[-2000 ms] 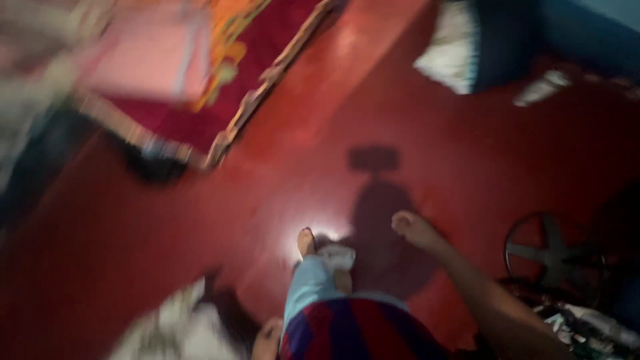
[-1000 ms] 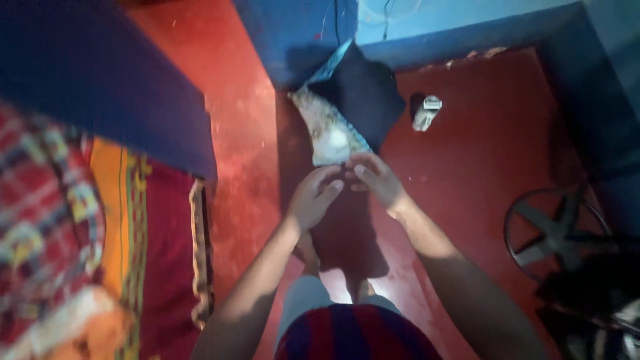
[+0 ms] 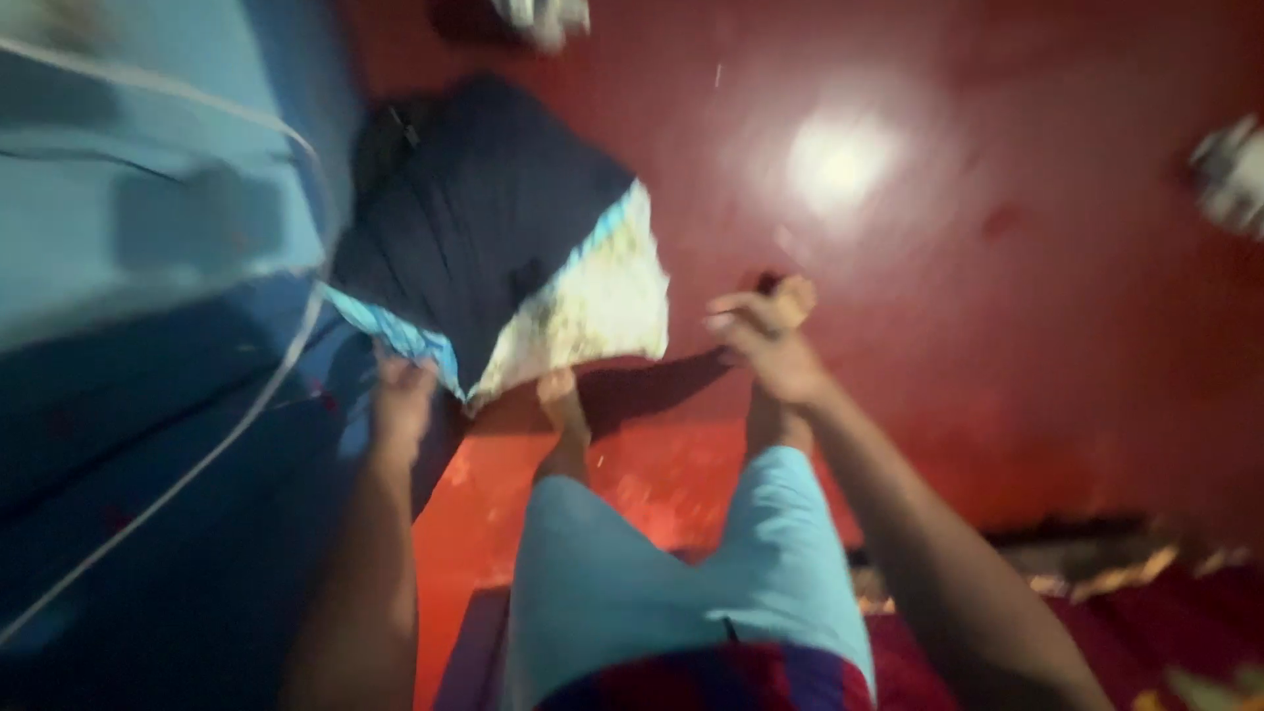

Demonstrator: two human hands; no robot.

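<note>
A dark blue cloth (image 3: 484,188) lies over a pale, stained piece with light blue edging (image 3: 602,296), beside the wall. My left hand (image 3: 403,380) is at the light blue edge at the lower left of this bundle; blur hides whether its fingers grip it. To the right of the bundle, my right hand (image 3: 765,331) hangs over the red floor with its fingers apart and nothing in it. My bare feet show below, one close to the pale piece's lower edge.
A white cable (image 3: 232,434) runs along the blue wall (image 3: 207,197) on the left. Blurred whitish objects lie on the red floor (image 3: 948,296), one at the top (image 3: 548,20) and one at the right edge (image 3: 1234,173). A maroon cloth (image 3: 1165,622) is at the lower right.
The view has turned strongly. My hands, close together one second ago, are now wide apart, with my left hand at the bundle's edge.
</note>
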